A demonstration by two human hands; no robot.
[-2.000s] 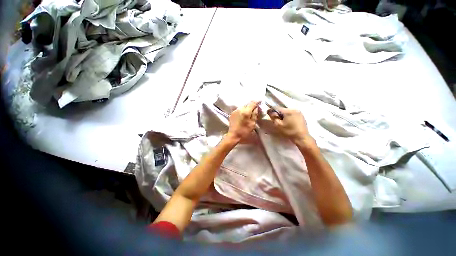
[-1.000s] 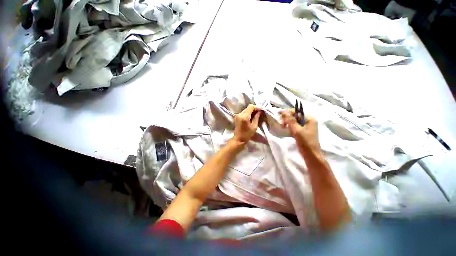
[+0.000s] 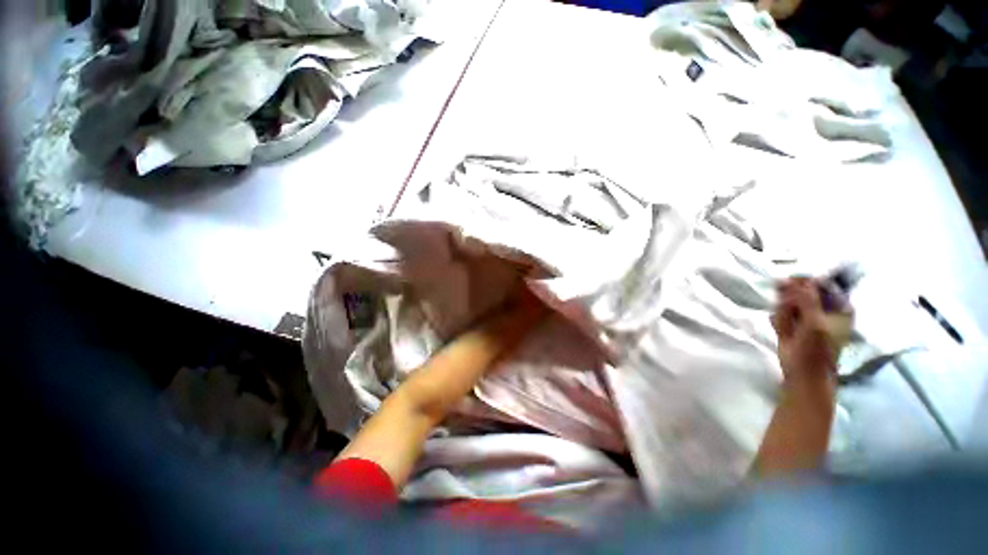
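Note:
A pale grey-beige garment (image 3: 693, 390) lies spread and rumpled before me, with a small dark label (image 3: 355, 310) on its left part. My left hand (image 3: 520, 307) is under a raised fold of the cloth; its fingers are hidden. My right hand (image 3: 807, 320) is at the right, over the garment's right part, and blurred. It holds the dark thread snips (image 3: 837, 288), which are blurred too; whether the blades are open does not show.
A large heap of grey-beige garments (image 3: 217, 87) lies at the far left, with white fluffy waste (image 3: 49, 163) beside it. Another pale garment (image 3: 780, 92) lies at the far right. A thin black pen (image 3: 939, 320) is on a white pad at the right edge. A person's hand shows at the top right.
My right hand has moved from the middle to the right with the snips. My left hand has gone under the cloth, and the garment's middle is lifted and folded over.

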